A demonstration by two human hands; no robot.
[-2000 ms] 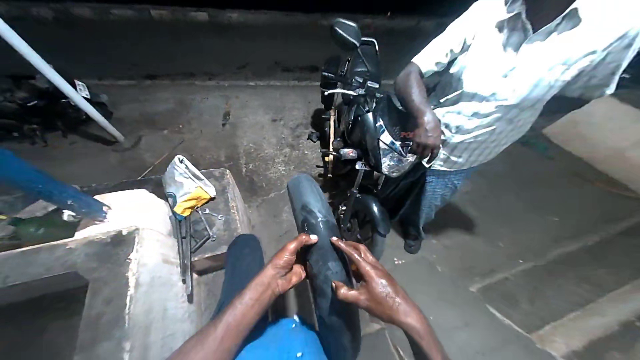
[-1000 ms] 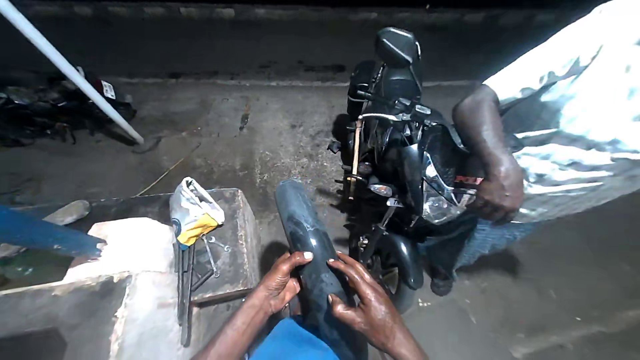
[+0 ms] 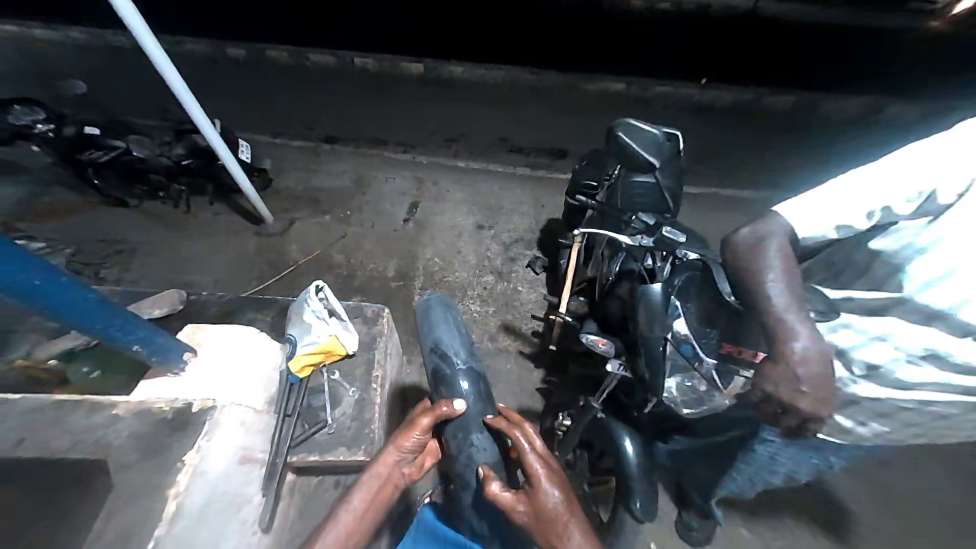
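Note:
A dark rubber inner tube (image 3: pixel 457 366), inflated and wet-looking, points away from my body at the lower middle. My left hand (image 3: pixel 419 442) holds its left side, with the thumb on top. On its right side is my right hand (image 3: pixel 526 473), thumb and fingers pressed against the rubber. The tube's near end runs down toward my blue clothing and is partly hidden. Left of my hands, metal spanners (image 3: pixel 329 396) and long dark metal bars (image 3: pixel 280 450) lie on a concrete ledge by a white and yellow bag (image 3: pixel 320 335).
A black motorcycle (image 3: pixel 633 305) stands to the right, with a person in a light patterned shirt (image 3: pixel 892 320) beside it, one hand near its front. The concrete ledge (image 3: pixel 366 435), a blue pole (image 3: pixel 84 305) and a white pole (image 3: pixel 191 107) are at left. Another motorcycle (image 3: pixel 137 160) stands farther back.
The view has shifted, so the motorcycle and the person sit farther right. Both hands stay on the tube throughout, with only small shifts of the fingers.

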